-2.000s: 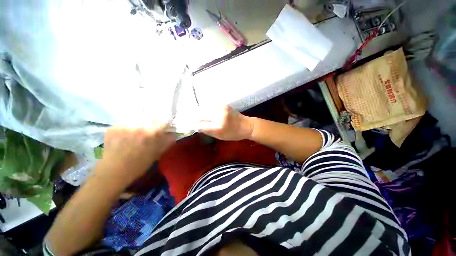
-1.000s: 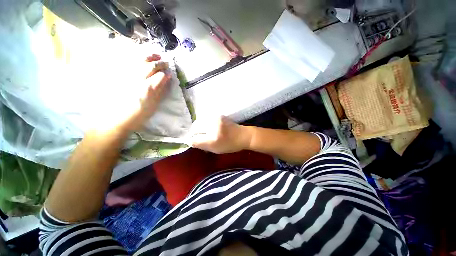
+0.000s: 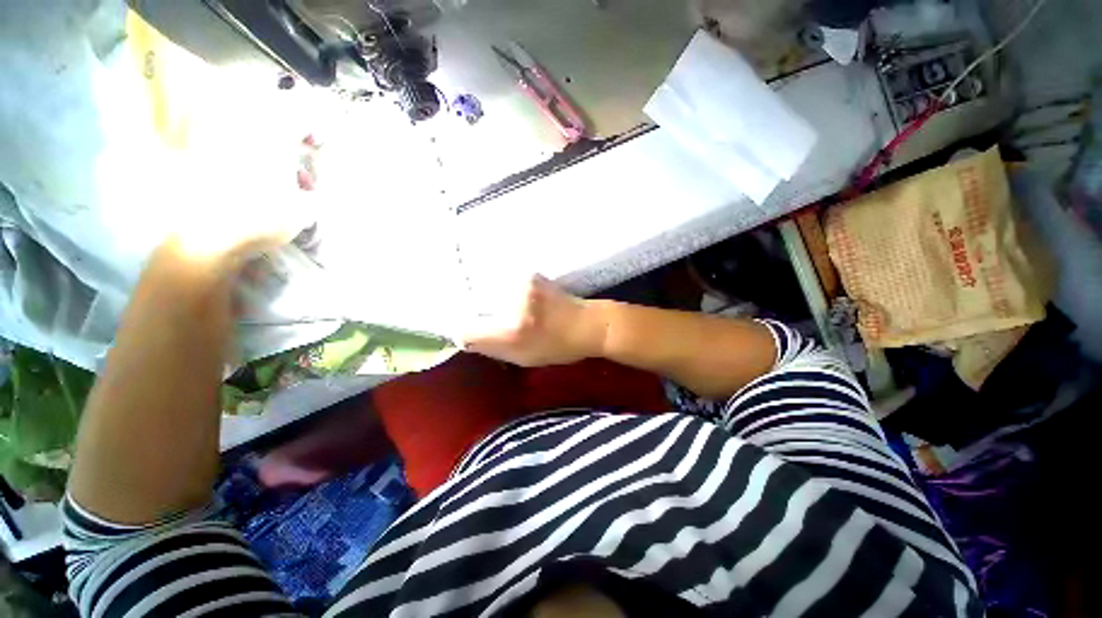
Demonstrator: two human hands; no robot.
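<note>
The pale fabric (image 3: 363, 266) lies on the machine table, strongly overexposed under the lamp. Green floral fabric (image 3: 363, 350) shows along its near edge. My right hand (image 3: 532, 328) pinches the fabric's near right corner at the table edge. My left hand (image 3: 230, 260) is over the fabric at the left; its fingers are washed out and blurred, so its hold cannot be told. The sewing machine's presser foot area (image 3: 411, 91) is beyond the fabric, away from both hands.
Pink-handled thread snips (image 3: 550, 103) and a white paper slip (image 3: 737, 118) lie on the table right of the needle. A kraft paper bag (image 3: 937, 254) hangs at the right. A small purple item (image 3: 467, 108) is beside the presser foot. Green fabric (image 3: 42, 423) hangs at the left.
My left hand has moved from near the needle back left and towards me. My right hand has stayed at the fabric's corner. More green print shows along the near edge.
</note>
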